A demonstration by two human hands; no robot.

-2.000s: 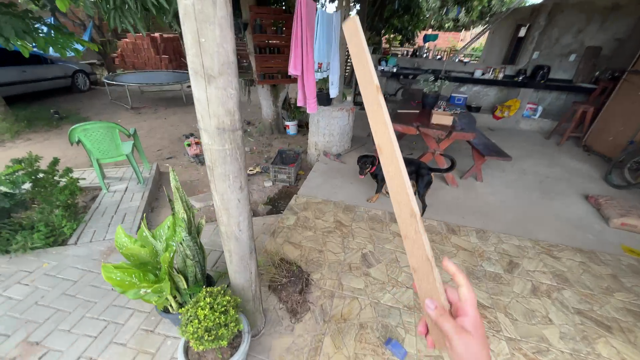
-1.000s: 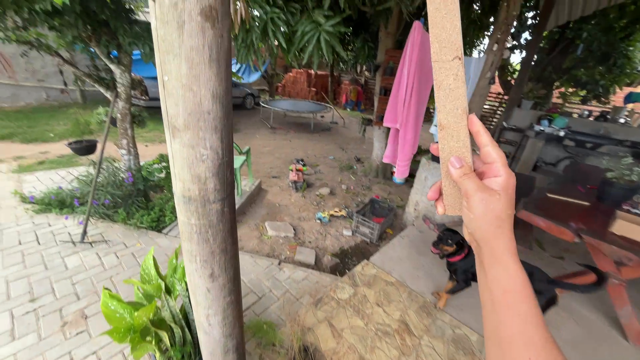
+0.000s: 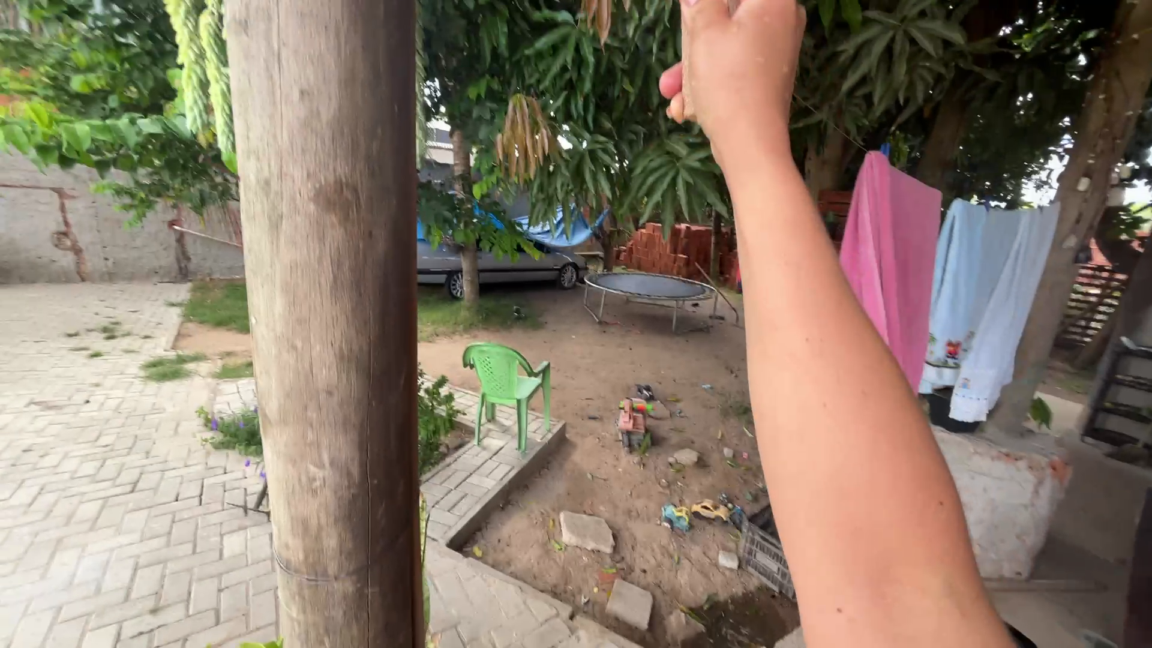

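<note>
My right hand (image 3: 742, 67) is raised at the top of the head view, cut off by the frame's upper edge, its fingers curled. What it holds is mostly out of frame, so its grip cannot be made out fully. My bare forearm runs down to the lower right corner. To the left of the hand stands a thick round wooden post (image 3: 333, 315), upright, with a wire around its lower part. A pink towel (image 3: 891, 261) and light blue and white towels (image 3: 981, 288) hang to the right of my arm. My left hand is not in view.
A green plastic chair (image 3: 508, 387) stands on the paved edge. Beyond it are a trampoline (image 3: 648, 286) and a parked car (image 3: 504, 268). Toys (image 3: 711, 510), stone blocks (image 3: 587, 531) and a black plastic crate (image 3: 765, 553) lie on the dirt. A whitish block (image 3: 1012, 504) stands at right.
My right hand has risen to the top edge; the strip of wood seen in it earlier is out of frame. The view has swung left, and the dog is out of sight.
</note>
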